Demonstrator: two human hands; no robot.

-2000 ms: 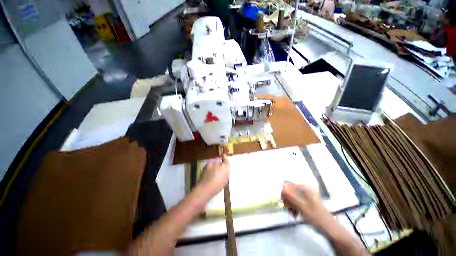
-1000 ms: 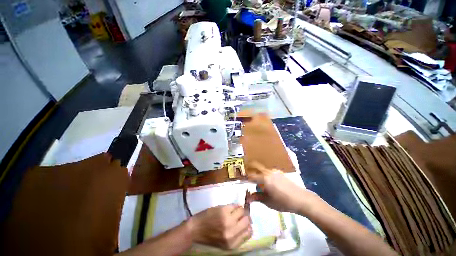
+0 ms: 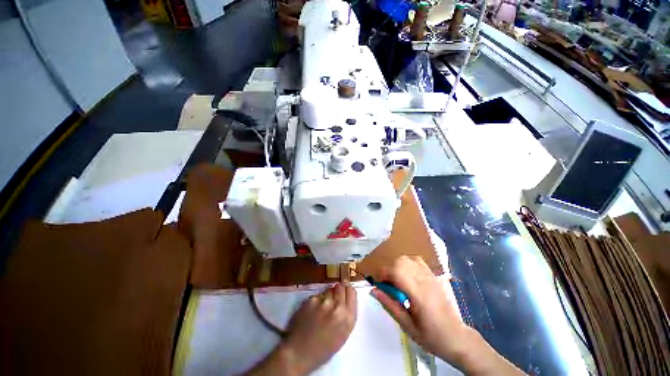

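Observation:
The white sewing machine head [image 3: 341,213] with a red three-diamond mark stands over a brown panel [image 3: 400,239] lying on a white template [image 3: 228,323]. A narrow brown strap [image 3: 259,316] curves from the panel down to my left hand. My left hand [image 3: 323,323] holds the strap's end, its fingertips just below the machine head at the clamp [image 3: 334,271]. My right hand [image 3: 422,297] holds a teal-handled pointed tool [image 3: 388,291], its thin tip directed at the strap end near the clamp. Whether the tip touches is too small to tell.
A stack of brown panels [image 3: 95,286] lies left. A row of dark brown strips [image 3: 617,294] lies right, below the control panel [image 3: 595,172]. The shiny dark bed plate [image 3: 485,257] shows right of the template. Thread cones [image 3: 419,22] stand behind the machine.
The template and panel have shifted left under the head since the earliest frame. My left hand has moved up to the clamp. My right hand now shows the teal tool, beside the left fingertips.

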